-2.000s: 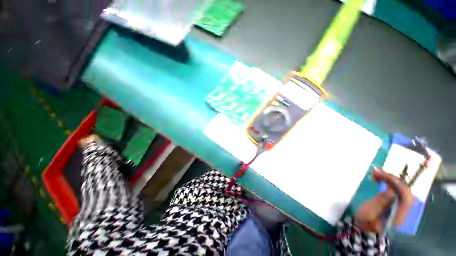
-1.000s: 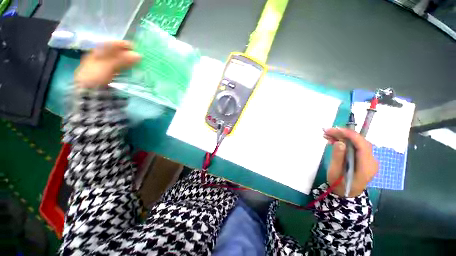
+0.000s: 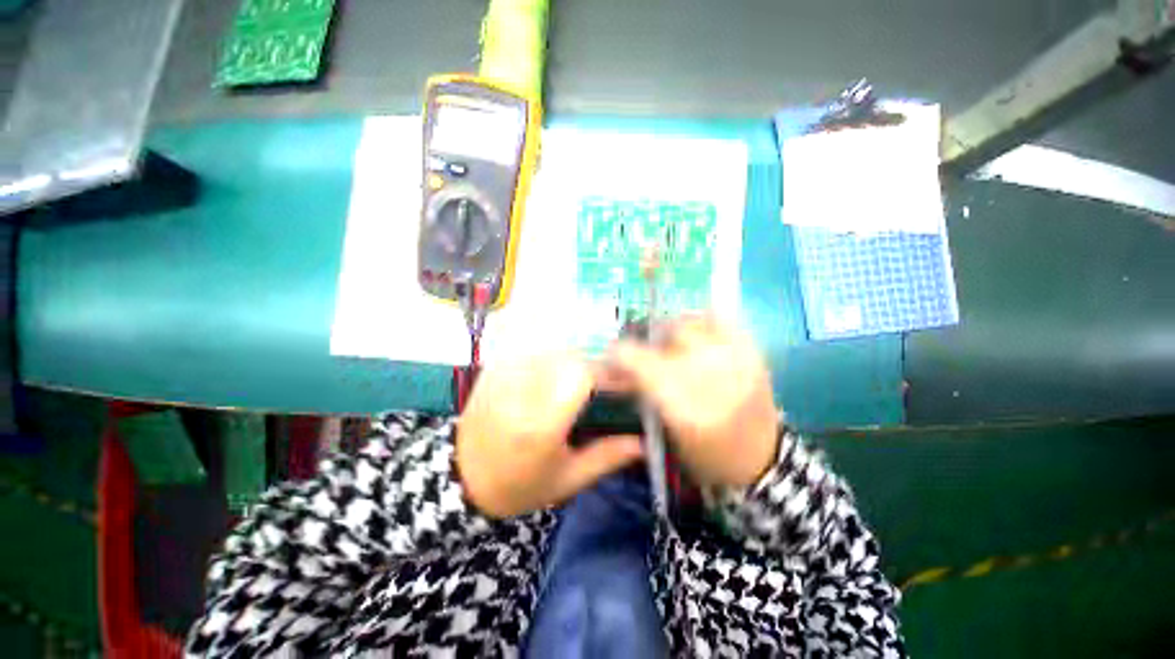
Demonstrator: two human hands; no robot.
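A green circuit board (image 3: 651, 251) lies flat on a large white paper sheet (image 3: 367, 303). The multimeter (image 3: 470, 187), grey with a yellow-orange rim, lies to its left on the sheet, leads plugged in at its bottom. My right hand (image 3: 715, 399) is at the board's near edge, closed around a grey test probe (image 3: 656, 457) whose rear end shows below the fingers. My left hand (image 3: 528, 425) is beside it, fingertips meeting the right hand's fingers. Blur and overlap hide what the left fingers hold. A faint reddish probe tip seems to reach over the board.
A clipboard (image 3: 889, 290) with paper lies at right, near a slanting metal arm (image 3: 1044, 90). A translucent plate (image 3: 84, 97) and another green board (image 3: 277, 39) are at upper left. A yellow-green strip (image 3: 515, 39) runs behind the meter. A red bin (image 3: 119, 554) is below left.
The view has turned and shifted. A board, blurred beside my left hand before, now lies on the paper right of the meter. Both hands have come together at its near edge.
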